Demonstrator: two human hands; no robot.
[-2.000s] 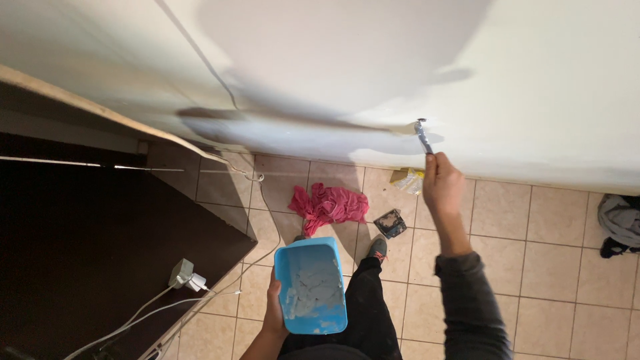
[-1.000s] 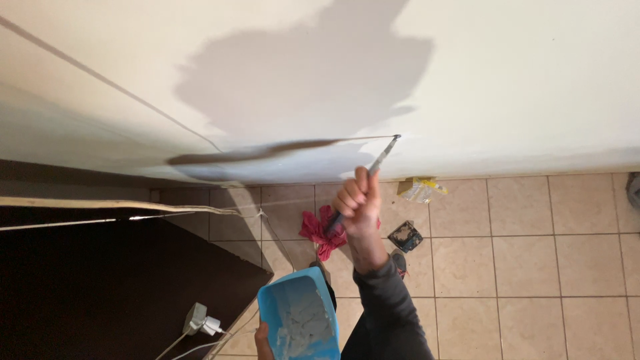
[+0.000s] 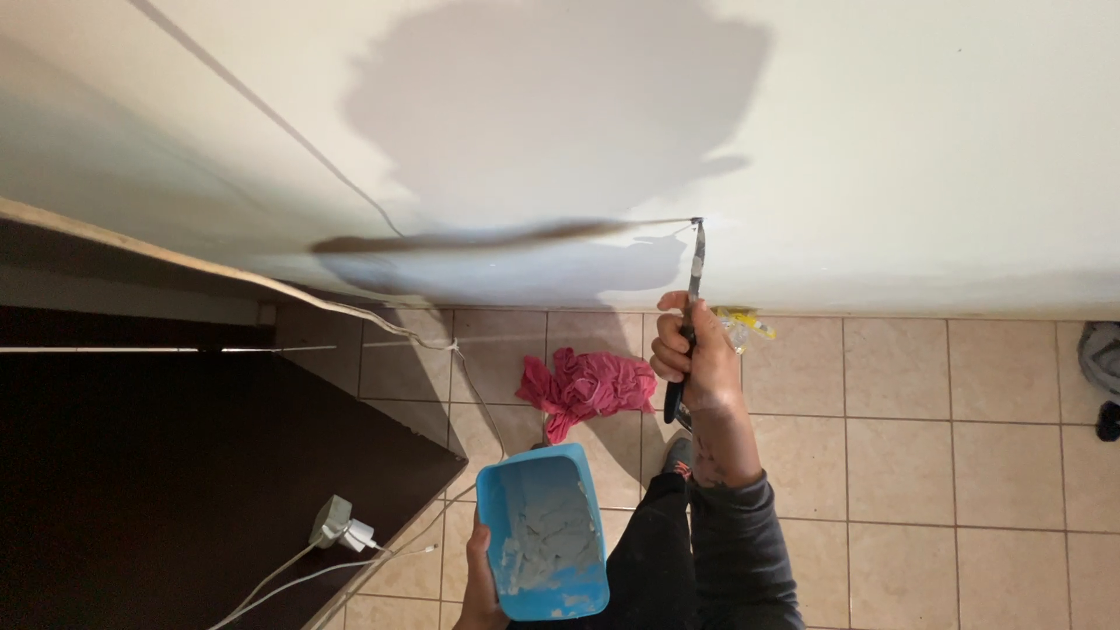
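Observation:
My right hand (image 3: 700, 354) is closed around the dark handle of a putty knife (image 3: 697, 262), its blade tip against a small dark spot on the pale wall (image 3: 875, 157). Below and to the left, my left hand (image 3: 481, 573) grips the side of a blue plastic tub (image 3: 598, 525). Grey-white filler paste (image 3: 547, 538) lies inside the tub and is smeared along its walls. Shadows of my head, arm and tool fall across the wall.
A crumpled pink cloth (image 3: 595, 385) and a yellow-and-clear wrapper (image 3: 744, 325) lie on the tiled floor (image 3: 897, 464) by the wall's foot. At left, a dark furniture panel (image 3: 175, 472) carries a plug adapter (image 3: 332, 522) with cables. Grey fabric (image 3: 1101, 354) is at far right.
The putty knife has stayed at the wall in my right hand, with its angle changed and its blade more upright than one second ago. The view has shifted. The tub remains in my left hand.

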